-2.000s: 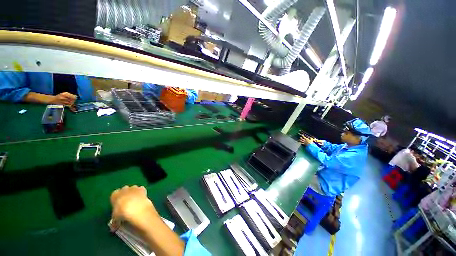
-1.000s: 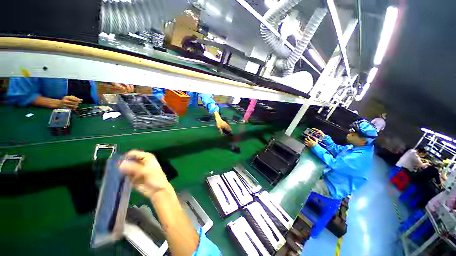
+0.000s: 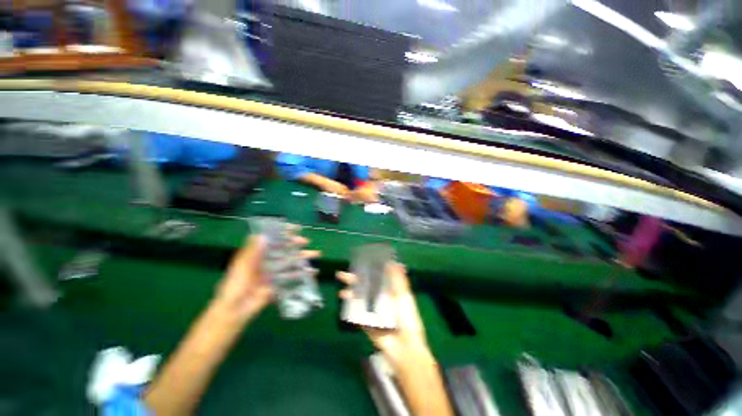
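Observation:
The picture is blurred. My left hand (image 3: 248, 272) holds a silver slotted fixture plate (image 3: 286, 268) upright, with ladder-like openings, above the green bench. My right hand (image 3: 395, 305) holds a silver-grey fixture base (image 3: 372, 284) with a dark central slot, just to the right of the plate and apart from it. My fingers are partly hidden behind both pieces. More silver fixture bases (image 3: 466, 392) lie near the bottom edge, partly cut off, some behind my right forearm.
A white-edged shelf (image 3: 325, 138) crosses above the bench. Dark flat pieces (image 3: 450, 314) lie on the green bench (image 3: 203, 333). Across it are a grey ribbed bin (image 3: 423, 213), an orange block (image 3: 468, 201) and blue-sleeved workers' hands (image 3: 358, 192). A black tray (image 3: 691, 370) stands at right.
The view has swung left, so the fixture rows now lie further right. My left hand has come into view with a slotted plate. My right hand still holds a fixture piece, now nearer the middle.

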